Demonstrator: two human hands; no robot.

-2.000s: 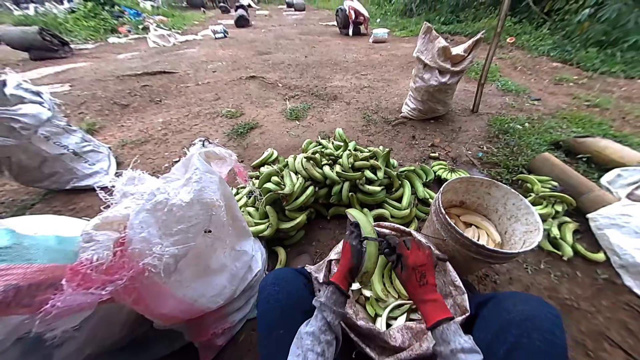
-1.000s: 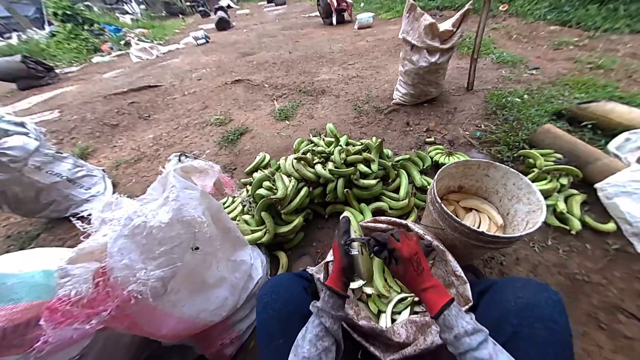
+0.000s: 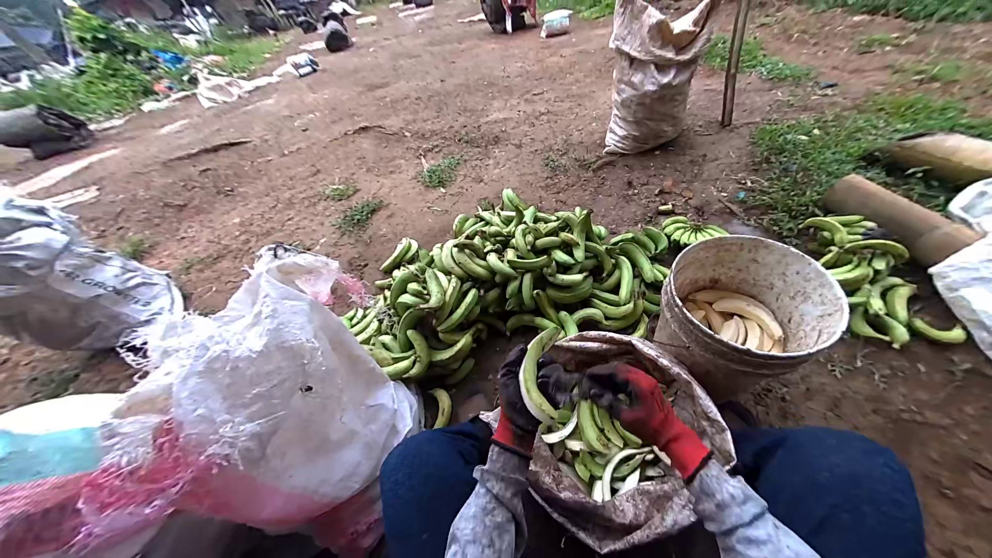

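Observation:
Both my hands wear red and black work gloves above an open woven sack (image 3: 612,523) between my knees. My left hand (image 3: 521,399) is closed around a green banana or plantain (image 3: 535,380), which curves upward. Beside it, my right hand (image 3: 639,403) has its fingers bent near the fruit; whether it holds anything is unclear. Green peels (image 3: 597,434), some showing pale insides, fill the sack's mouth. Just right of the sack, a dirty white bucket (image 3: 721,360) contains peeled pale fruit (image 3: 744,318). A large heap of green fruit (image 3: 535,271) lies on the ground ahead.
White and pink woven sacks (image 3: 287,395) bulge at my left, with another white sack (image 3: 85,279) beyond. An upright sack (image 3: 651,85) stands ahead near a wooden pole (image 3: 735,62). More green fruit (image 3: 876,271) lies right of the bucket, beside a brown cylindrical piece (image 3: 891,213).
One second ago, both hands were close together on a fruit held over the sack. Now my right hand is a little apart from the fruit in my left hand.

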